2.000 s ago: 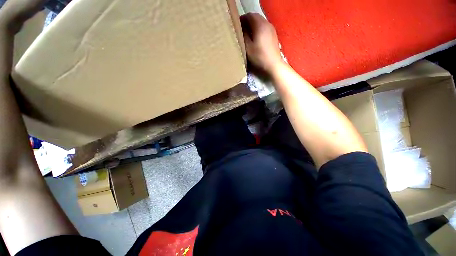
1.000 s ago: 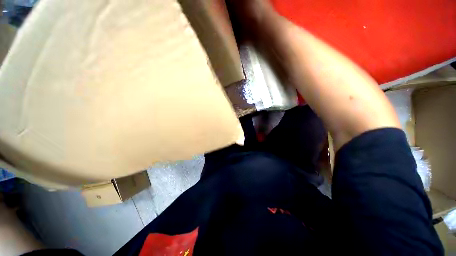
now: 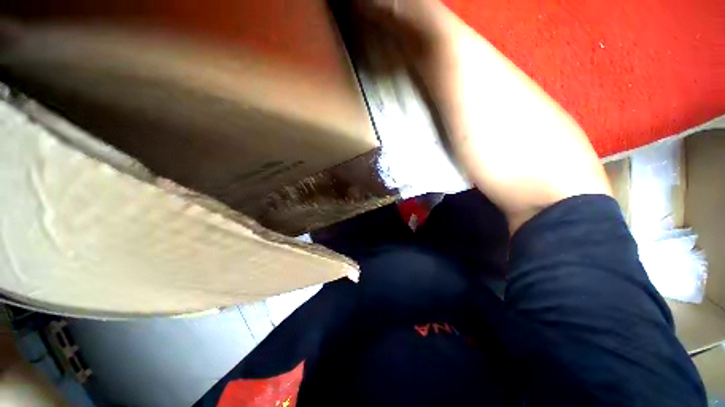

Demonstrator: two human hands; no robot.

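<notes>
A large brown carton (image 3: 294,151) fills the upper left, blurred, its side facing me. Its wide tan flap (image 3: 143,238) hangs towards me at the left, with a ragged edge. My right hand (image 3: 389,32) is at the top edge beside the carton's right side, dark and blurred; its fingers and any hold cannot be made out. Pale, shiny stacked material (image 3: 413,135) lies between the carton and the table, partly under my forearm. My left hand is not in view; only a blurred piece of skin shows at the bottom left edge.
The red-covered table (image 3: 620,63) fills the upper right. An open brown supply carton (image 3: 703,187) stands below it at the right edge, holding white bubble bags (image 3: 672,262). Grey floor (image 3: 167,358) shows at the lower left, with a slatted dark object (image 3: 67,350) beside it.
The flap has swung down and left, uncovering the carton's side. My right forearm has moved right from its earlier place against the carton. My left arm has dropped mostly out of view.
</notes>
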